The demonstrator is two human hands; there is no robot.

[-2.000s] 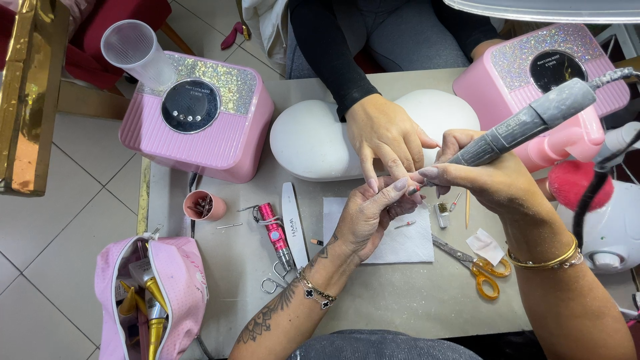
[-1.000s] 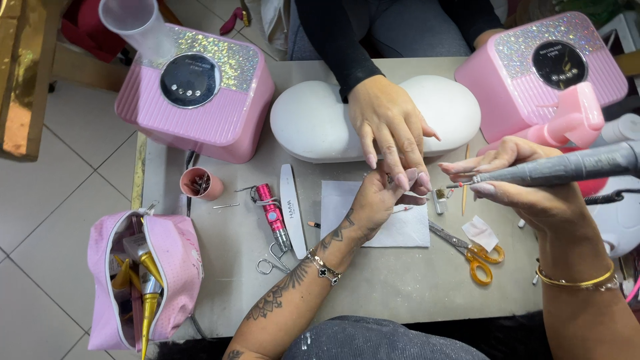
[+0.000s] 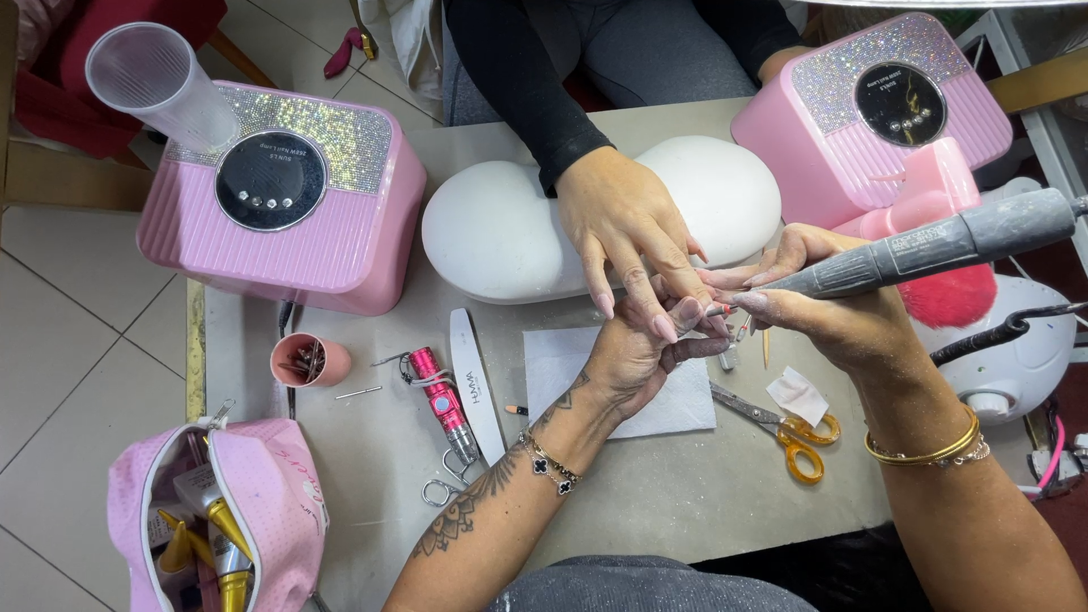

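A grey electric nail drill (image 3: 926,246) is in my right hand (image 3: 824,297), its bit at a fingertip of the other person's hand (image 3: 625,221). That hand lies palm down, its wrist over the white cushioned hand rest (image 3: 493,234). From below, my left hand (image 3: 654,340) holds the person's fingers; my own fingers partly hide the contact. Beneath my left hand is a white paper towel (image 3: 620,382) on the table. Orange-handled scissors (image 3: 786,429) lie to its right, near a small piece of white paper (image 3: 797,395).
Pink nail lamps (image 3: 280,272) stand at both sides, a clear ribbed cup (image 3: 161,85) on the left one. A pink cup of drill bits (image 3: 310,359), a white nail file (image 3: 476,382), a pink flashlight (image 3: 442,404), small scissors (image 3: 446,484) and an open pink pouch (image 3: 289,510) are at left.
My right hand has moved the drill back left to the person's fingers; one second ago it was held off to the right. My left hand stays at their fingers.
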